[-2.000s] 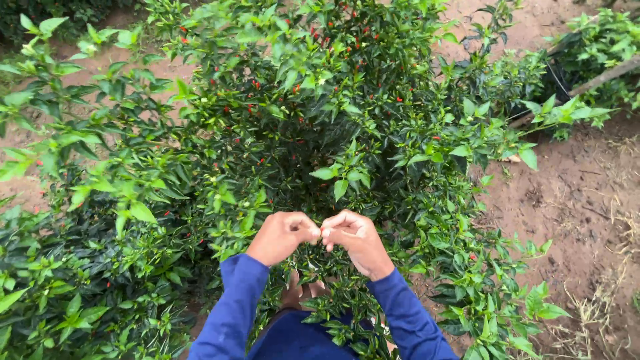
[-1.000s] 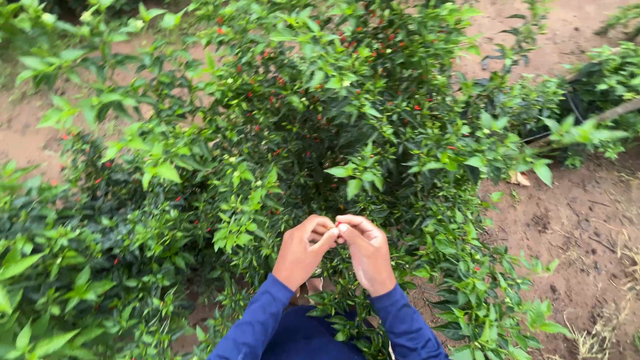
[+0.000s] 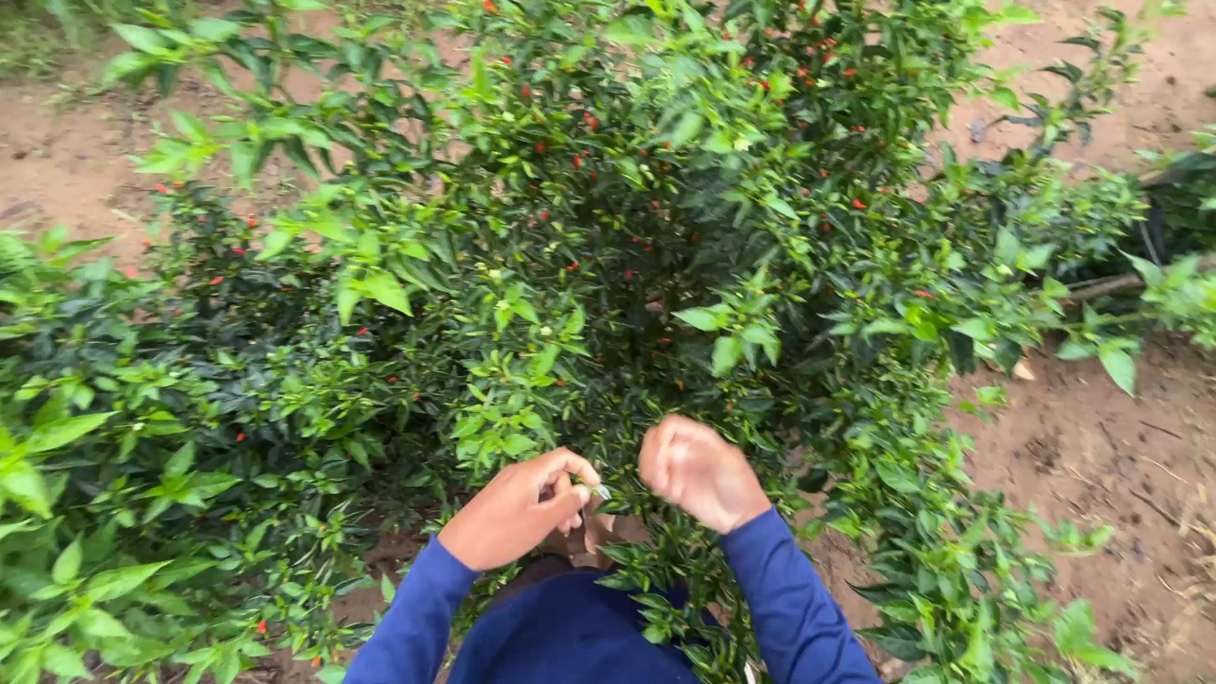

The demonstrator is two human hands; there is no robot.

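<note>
Below the middle of the head view, my left hand (image 3: 521, 508) pinches a small, pale, shiny object (image 3: 601, 491) between thumb and forefinger; what it is cannot be told. Just right of it and slightly higher, my right hand (image 3: 698, 470) is blurred, with its fingers curled; whether anything is inside cannot be seen. The two hands are apart. Both are over a chili pepper plant (image 3: 532, 361) with dense green leaves. Small red chili peppers (image 3: 591, 122) show among its leaves, mostly beyond my hands.
Bare reddish soil (image 3: 1092, 446) lies to the right, with more soil (image 3: 66, 152) at the upper left. A branch (image 3: 1107, 288) crosses at the right edge. Leafy stems (image 3: 66, 570) crowd the left side. My feet partly show below my hands.
My hands were together at the fingertips one second ago and are now apart. The small shiny object now shows at my left fingertips.
</note>
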